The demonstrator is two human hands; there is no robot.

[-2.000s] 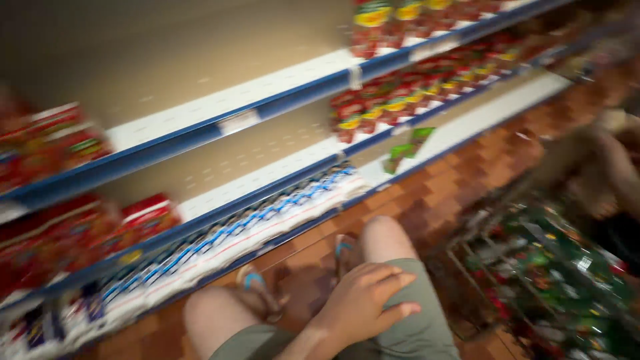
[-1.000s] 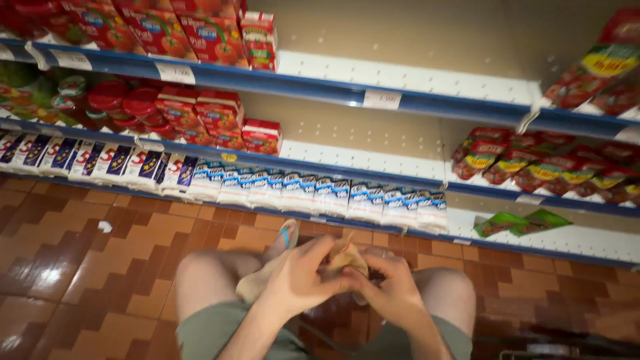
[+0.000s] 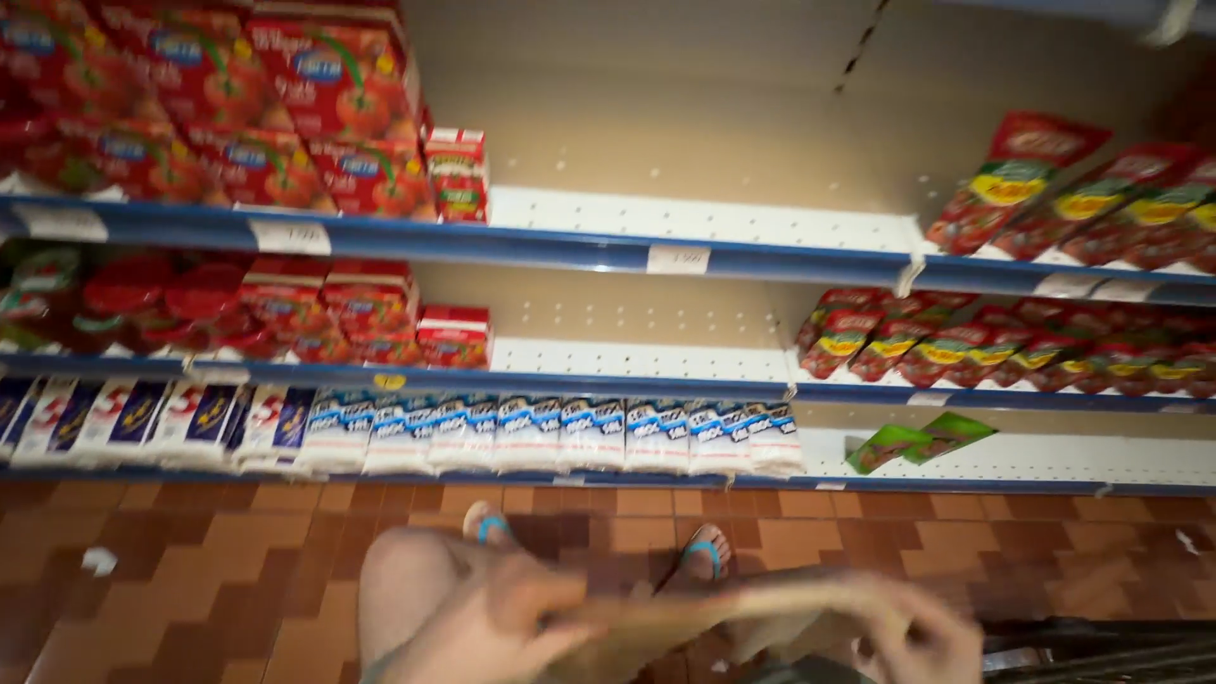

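Note:
A blurred tan strip (image 3: 722, 613), perhaps tape or cardboard, stretches between my two hands at the bottom of the head view. My left hand (image 3: 513, 608) grips its left end with bent fingers, above my left knee. At the right end, my right hand (image 3: 917, 632) has its fingers curled around the material. What the strip is exactly cannot be told because of the blur. Beyond the hands, white packs with blue print (image 3: 655, 437) line the bottom shelf, with two green packets (image 3: 917, 445) lying to their right.
Red tomato cartons (image 3: 332, 81) and red pouches (image 3: 1026, 180) stand on the blue-edged shelves (image 3: 589, 252). White-and-purple packs (image 3: 123, 418) are at the lower left. My sandalled feet (image 3: 703, 556) rest on the brown tiled floor (image 3: 285, 570). A dark rack or basket edge (image 3: 1092, 638) shows at lower right.
My hands, close together around a small tan thing one second ago, are now wide apart with the strip between them. The view has turned since the oldest frame.

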